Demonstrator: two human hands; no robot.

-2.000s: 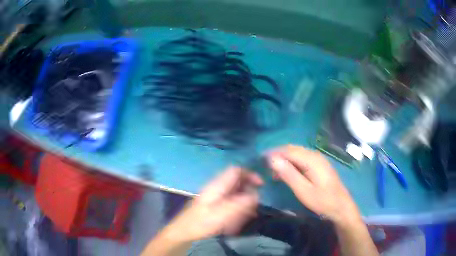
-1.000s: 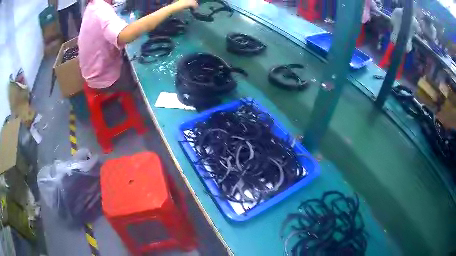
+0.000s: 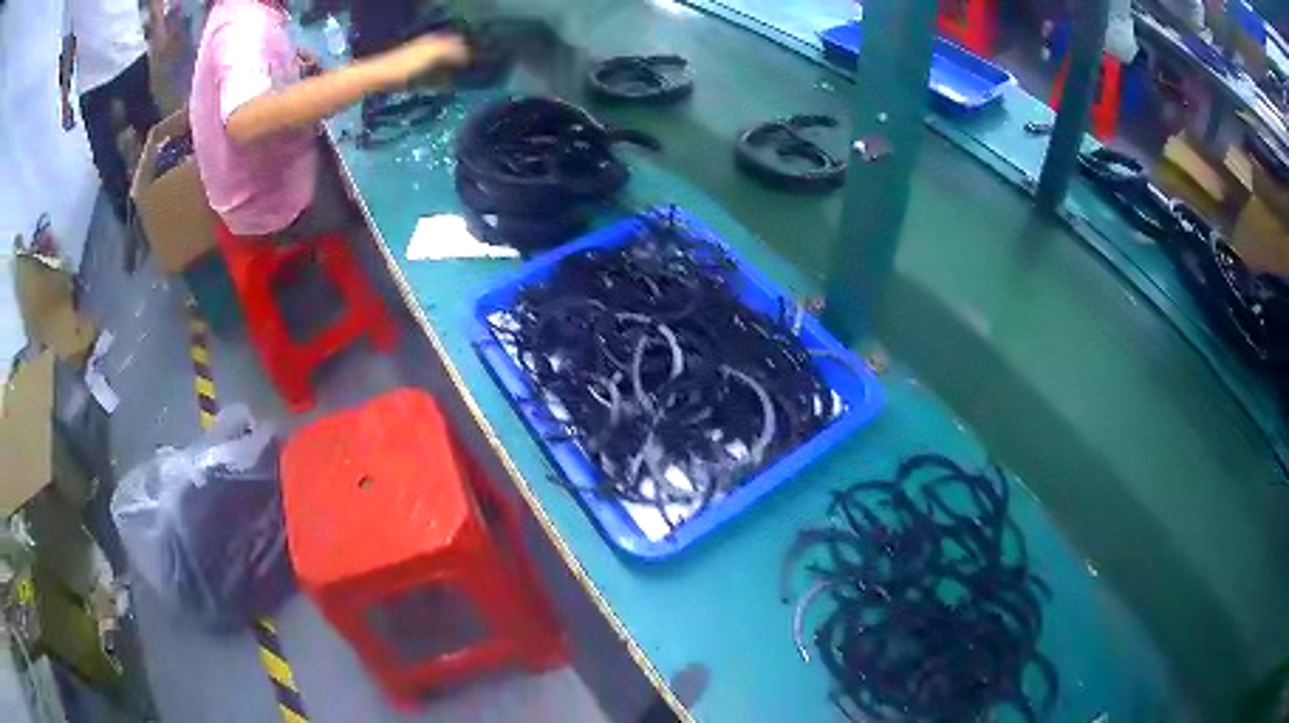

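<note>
Neither of my hands is in the picture. A shallow blue parts tray (image 3: 632,538) lies on the teal-green bench (image 3: 707,600), full of thin black curved strips, some looking grey from shine. A loose strip pile (image 3: 926,600) of thin black arcs lies to the right of the tray, near the bottom edge of the picture. Behind the tray stand stacked thick black rings (image 3: 537,170), with a white sheet (image 3: 455,239) beside them.
Red stools (image 3: 371,494) stand left of the bench. A person in a pink top (image 3: 262,120) sits further along, one arm over the bench. A green post (image 3: 879,184) rises beyond the tray. A plastic bag (image 3: 212,523) and cartons (image 3: 170,205) are on the floor.
My hands were over the bench two seconds ago and are out of view since the view swung left. The seated person's arm has lowered and now meets a dark blurred bundle.
</note>
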